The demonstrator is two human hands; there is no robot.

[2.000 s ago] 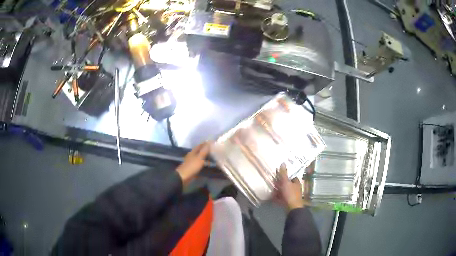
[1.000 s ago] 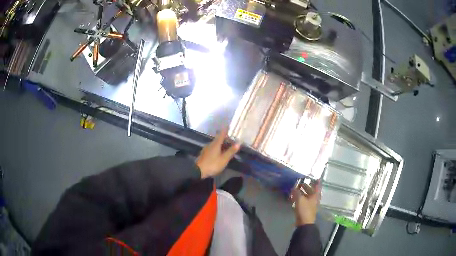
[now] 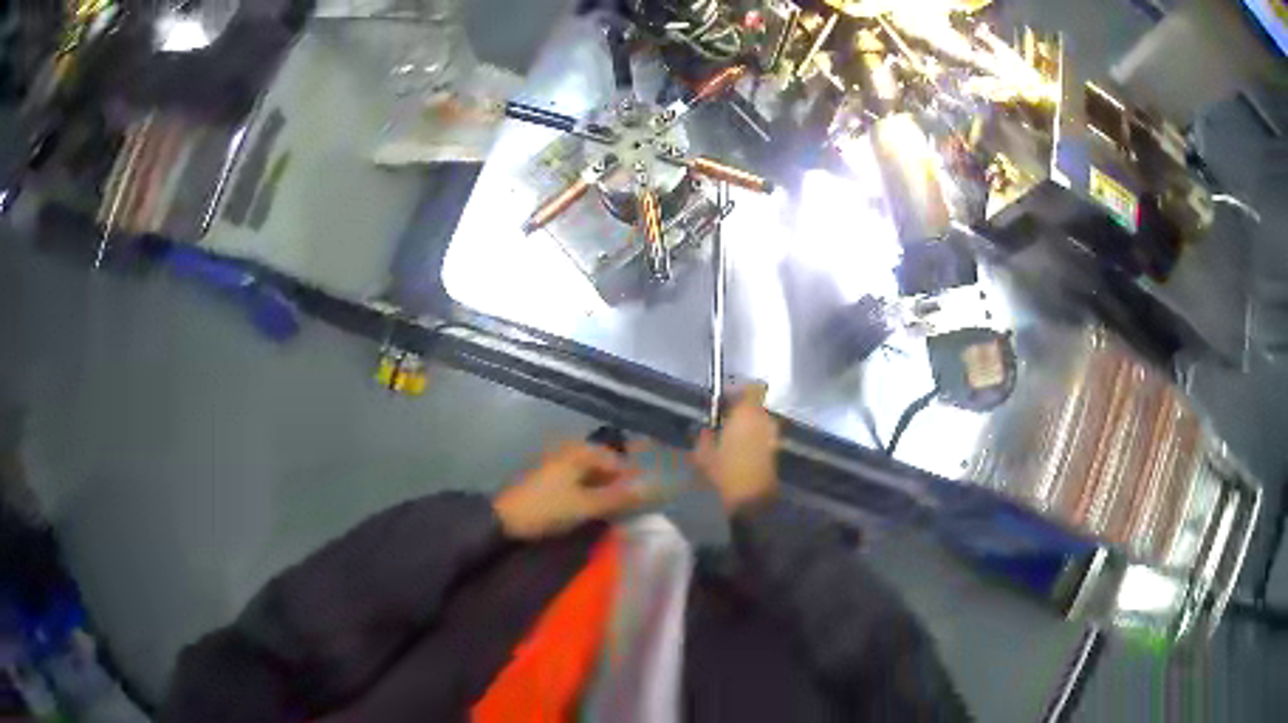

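Note:
My right hand (image 3: 742, 449) is at the table's front edge, its fingers closed around the near end of the long silver rod (image 3: 719, 304). The rod runs back beside the rotary hub (image 3: 639, 153), whose radiating arms carry copper tubes. My left hand (image 3: 572, 487) is in front of my body, blurred, its fingers loosely bent and apart; nothing is clearly seen in it. The tray of copper tubes (image 3: 1116, 445) lies at the right on the table edge, with no hand on it.
The black motor (image 3: 972, 360) with its cable sits between rod and tray. A metal machine block with a yellow label (image 3: 1114, 199) is at the back right. More copper tubes (image 3: 134, 177) lie far left. A yellow item (image 3: 403, 370) hangs below the table edge (image 3: 523, 360).
My hands have let go of the tube tray, which now lies at the right. The view has turned left, and my right hand has taken the rod's near end.

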